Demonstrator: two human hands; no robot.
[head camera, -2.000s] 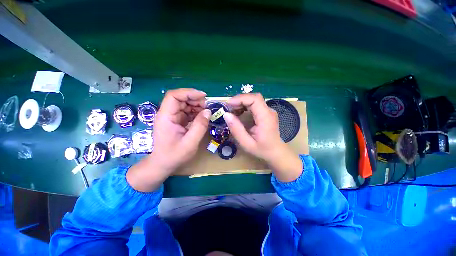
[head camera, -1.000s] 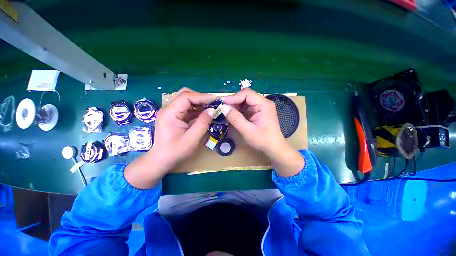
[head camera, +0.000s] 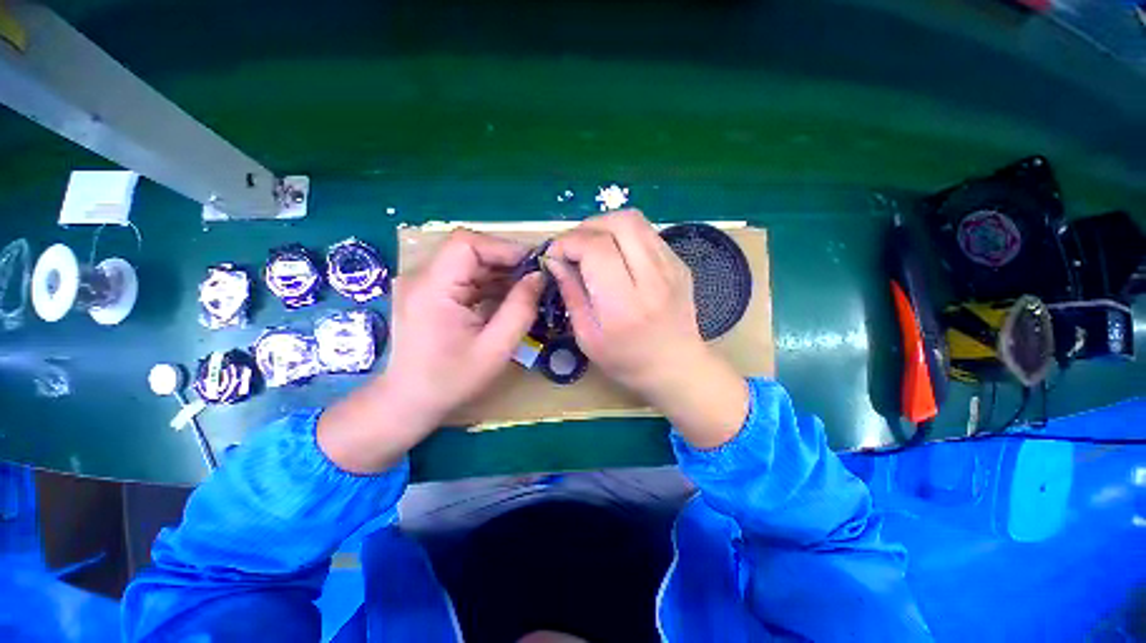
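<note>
A dark round electronic unit is held between the fingertips of both hands above the tan work board. It looks tilted, and the fingers hide most of it. My left hand grips it from the left with thumb and fingers. My right hand pinches at it from the right. Below the fingertips, a small black disc with a pale centre lies on the board. A small pale piece with a yellow edge lies beside it, next to dark shiny parts partly covered by the hands.
A black mesh grille lies on the board's right. Several shiny dark units lie left of the board. Further left are a white-flanged spool and a white round piece. An orange-and-black tool and a black fan are at right.
The held unit has tilted, and its pale label no longer shows clearly. My right hand has shifted slightly left and up, with its fingers curled closer over the unit. The whole view has shifted slightly.
</note>
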